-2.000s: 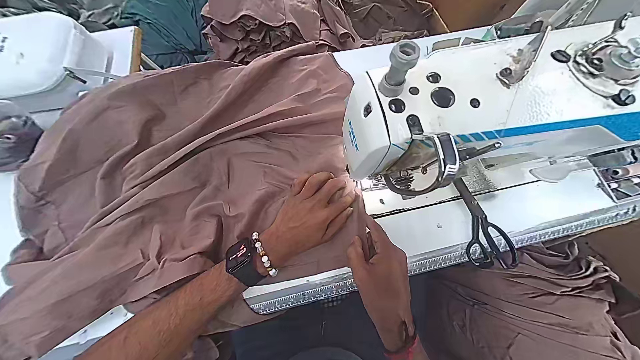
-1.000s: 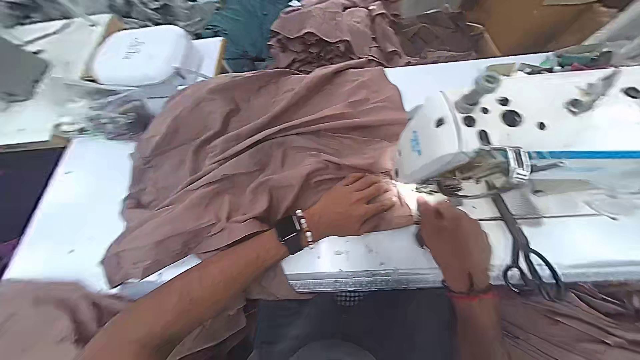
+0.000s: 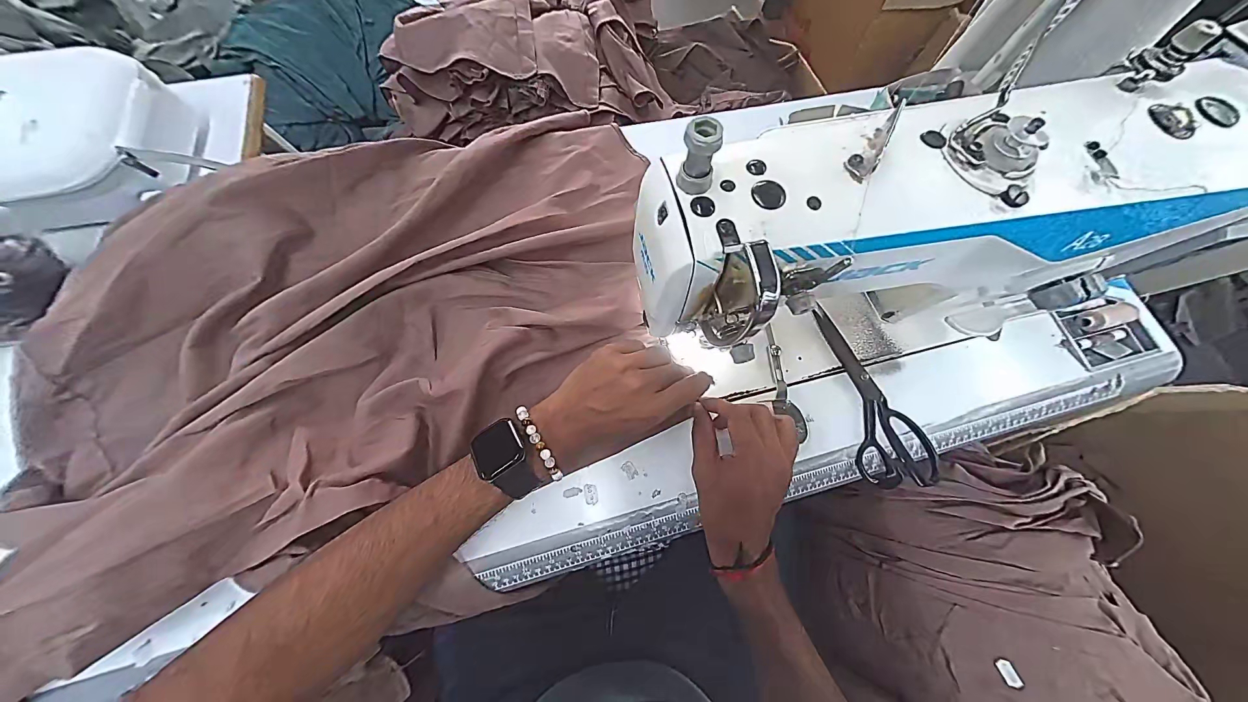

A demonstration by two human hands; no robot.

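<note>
A mauve-brown fabric piece (image 3: 390, 283) spreads over the table left of a white and blue Jack sewing machine (image 3: 877, 214). My left hand (image 3: 619, 400), with a watch and beaded bracelet at the wrist, lies on the fabric's right edge close to the lit needle area. Just right of it, my right hand (image 3: 746, 458) has thumb and index finger pinched near my left fingertips; a small pale piece shows at its fingers. What the pinch holds is too small to tell. Black-handled scissors (image 3: 882, 419) lie on the machine bed, right of my right hand.
A measuring tape strip (image 3: 1014, 424) runs along the table's front edge. More mauve fabric (image 3: 955, 585) hangs at the lower right beside a cardboard box (image 3: 1160, 497). Fabric heaps (image 3: 517, 58) stand behind the table. A small tray with bobbins (image 3: 1107, 327) sits at the right end.
The fabric's edge beside the needle area no longer extends under my right hand toward the front edge. My hands have come together at the fingertips. The view has shifted and turned.
</note>
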